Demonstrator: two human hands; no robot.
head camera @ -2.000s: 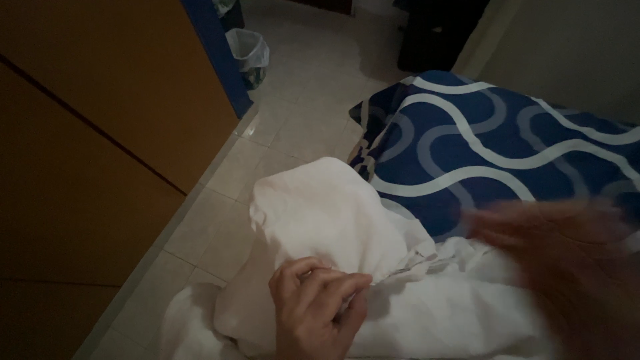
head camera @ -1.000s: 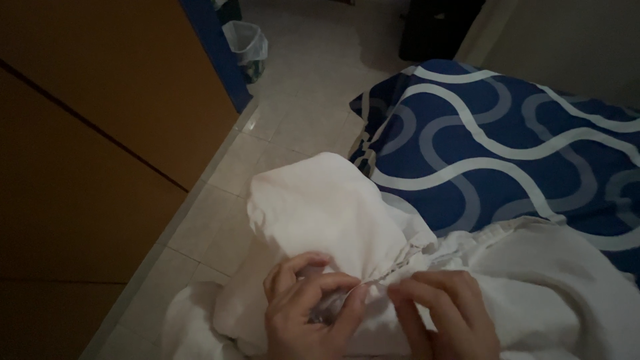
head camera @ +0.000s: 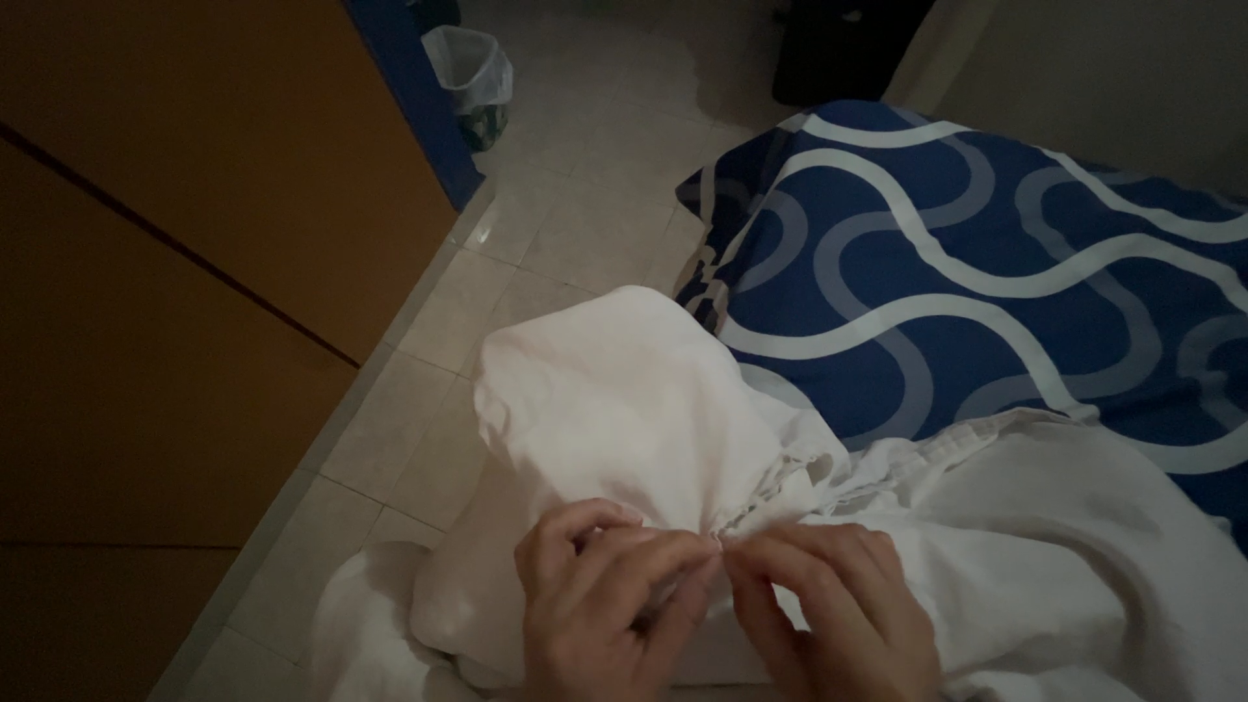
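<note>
A white cloth with a gathered edge lies bunched at the lower middle, spreading right over a bed. My left hand pinches that gathered edge between thumb and fingers. Right beside it, my right hand has its thumb and index fingertips on the same edge, close to the left fingertips. What lies between the fingertips is too small to make out. More of the white fabric shows below and behind both hands.
A blue bedspread with white and grey wavy lines covers the bed at right. Orange-brown wooden panels stand at left. On the tiled floor are a lined waste bin and a dark object.
My right hand, blurred over the bedspread two seconds ago, has come left and down to the cloth's edge beside my left hand. Their fingertips are now closer together than one second ago.
</note>
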